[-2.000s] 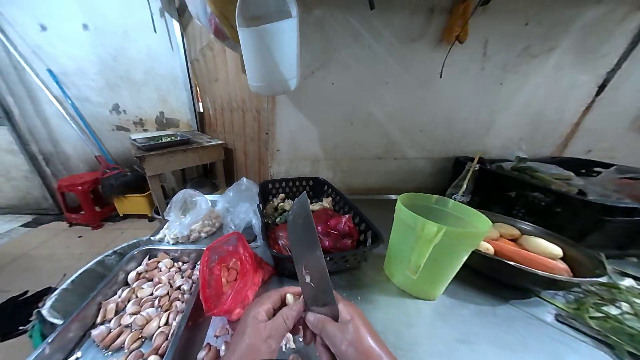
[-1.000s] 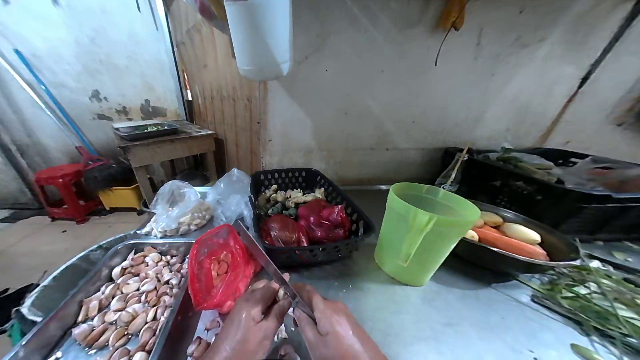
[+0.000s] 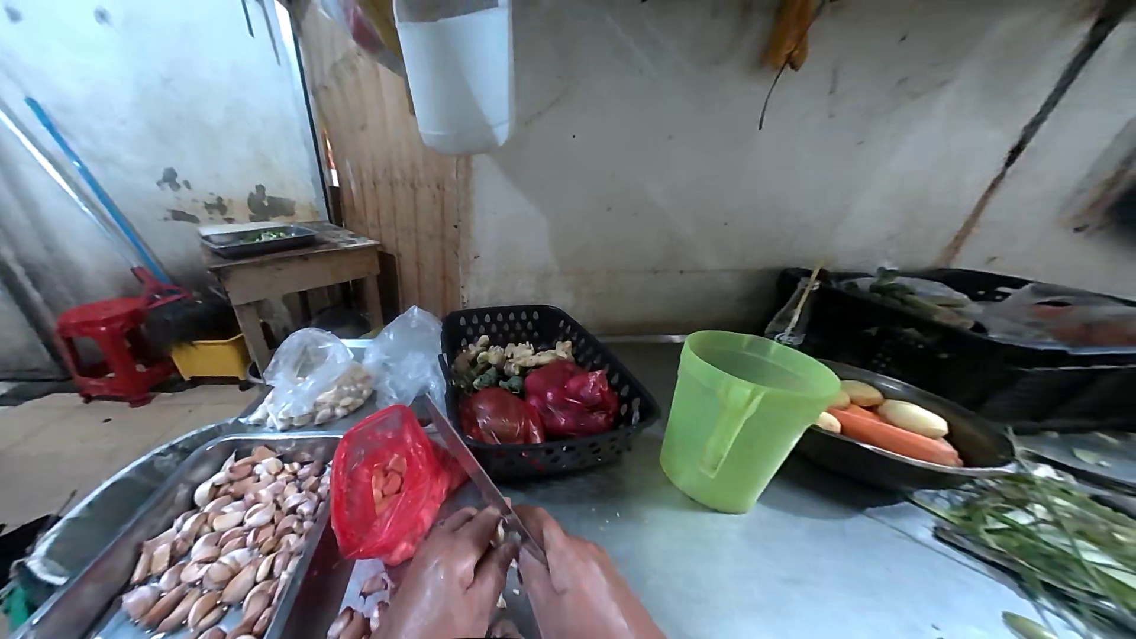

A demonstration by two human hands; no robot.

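A knife with a broad metal blade [image 3: 475, 475] is gripped by my right hand [image 3: 577, 577], its tip pointing up and left. Close against it, my left hand [image 3: 453, 568] pinches a small pale garlic clove [image 3: 502, 535] at the blade's edge; the fingers partly hide the clove. To the left, a metal tray [image 3: 306, 568] holds many unpeeled garlic cloves [image 3: 226, 541]. Between tray and hands stands an open red plastic bag [image 3: 386, 524] with small reddish pieces inside. More cloves [image 3: 355, 617] lie beside my left hand.
Behind my hands is a black perforated basket [image 3: 550, 457] with red bags and ginger-like pieces. A green plastic jug [image 3: 741, 444] stands right of it, near a dark bowl [image 3: 887, 475] of carrots and potatoes. Cut greens [image 3: 1056, 532] lie far right; clear bags [image 3: 311, 373] sit behind the tray.
The knife was more upright with its broad side showing two seconds ago; it now slants up and left, its blade seen more edge-on. Both hands stay close together around it.
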